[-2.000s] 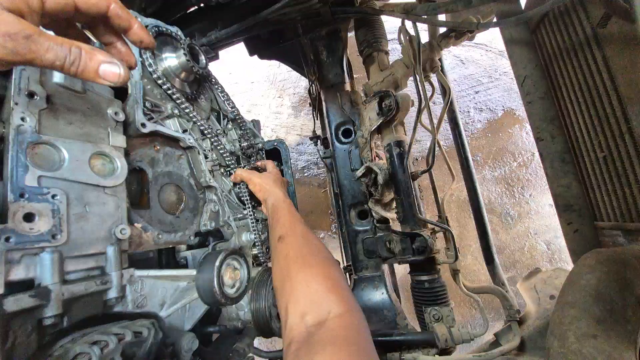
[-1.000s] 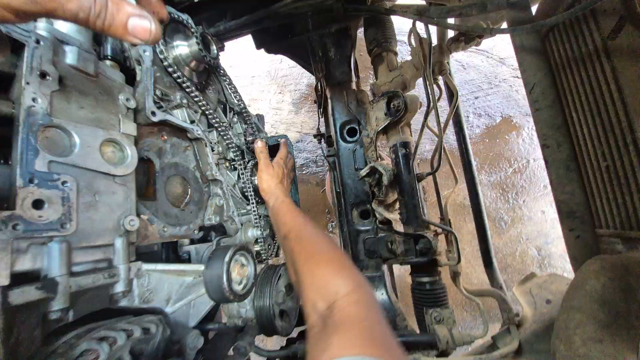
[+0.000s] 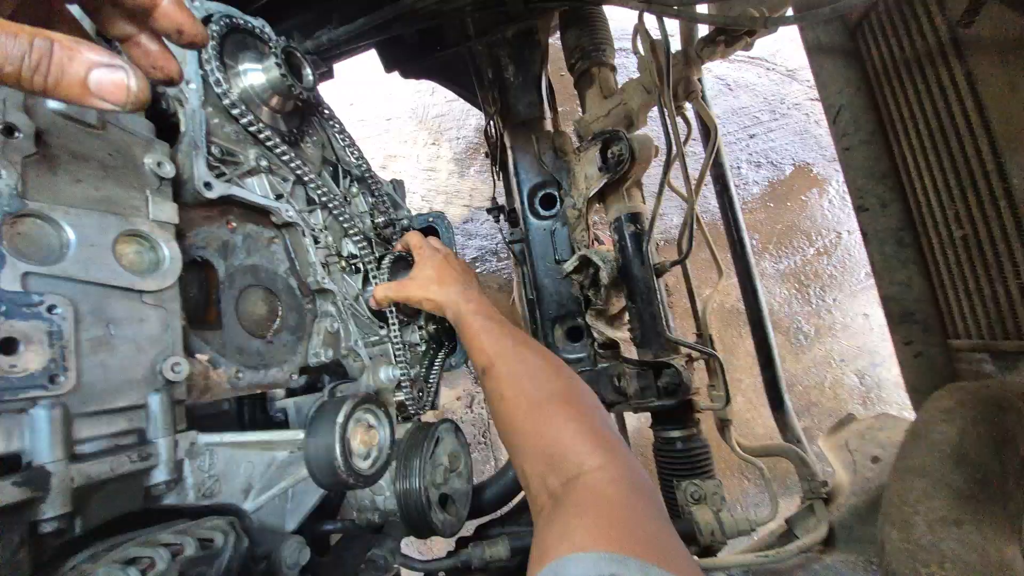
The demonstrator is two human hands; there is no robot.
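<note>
At the top left, my left hand (image 3: 104, 52) is partly cut off by the frame edge, its thumb and fingers apart near the large upper sprocket (image 3: 260, 72). A long timing chain (image 3: 280, 152) loops around that sprocket and runs down the engine front. My right hand (image 3: 428, 276) reaches up from the bottom, with thumb and fingertips on the upper bend of a lower chain (image 3: 394, 332). This chain hangs down toward the ribbed pulley. The palm side and part of the sprocket area behind the fingers are hidden.
A smooth idler pulley (image 3: 350, 442) and a ribbed pulley (image 3: 434, 478) sit below the chains. The engine block (image 3: 96, 180) fills the left. A black crossmember (image 3: 552, 264), metal lines (image 3: 716, 264) and a finned cooler (image 3: 936, 176) lie to the right, above wet ground.
My right hand has shifted from the side of the engine front back onto the chain. My left hand remains at the upper left.
</note>
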